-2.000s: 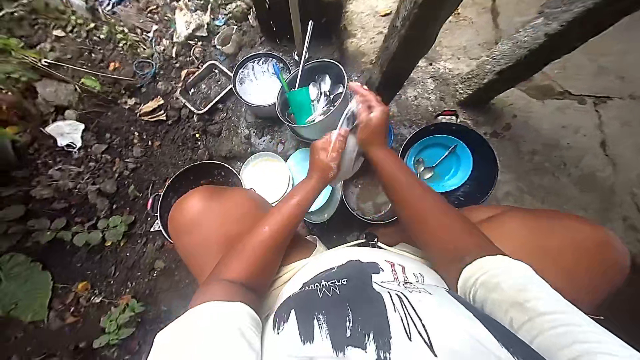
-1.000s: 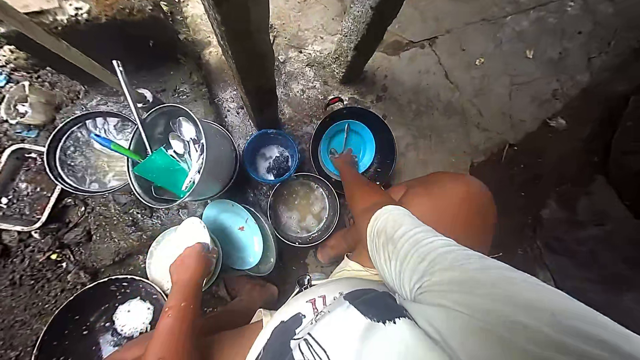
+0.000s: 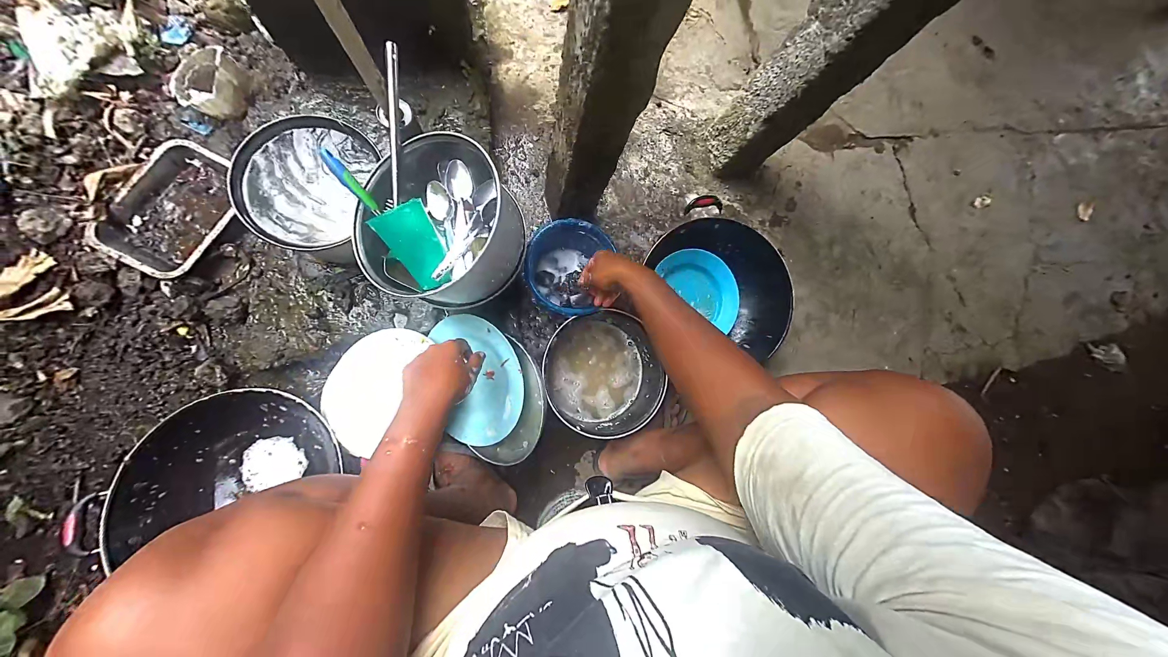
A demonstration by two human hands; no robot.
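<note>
My left hand (image 3: 444, 372) is at the left edge of a light blue plate (image 3: 493, 392), beside a white plate (image 3: 370, 388); whether its fingers grip the plate is unclear. My right hand (image 3: 607, 278) reaches over the right rim of a small blue bowl (image 3: 558, 233) with suds and something dark inside; its fingertips are partly hidden. Below that bowl is a metal pot of cloudy water (image 3: 598, 374). A bright blue plate (image 3: 707, 287) rests in a black wok (image 3: 766, 274) on the right. Under the light blue plate lies another plate (image 3: 527, 429).
A large pot (image 3: 506, 219) holds spoons (image 3: 459, 180), a green spatula (image 3: 411, 239) and a long metal handle. Left of it stand a soapy pot (image 3: 306, 192) and a rectangular tray (image 3: 169, 214). A black pan (image 3: 173, 465) with foam sits lower left. Posts (image 3: 607, 91) rise behind.
My right hand has moved from the bright blue plate in the wok to the small blue bowl. My left hand has moved from the white plate to the light blue plate's edge.
</note>
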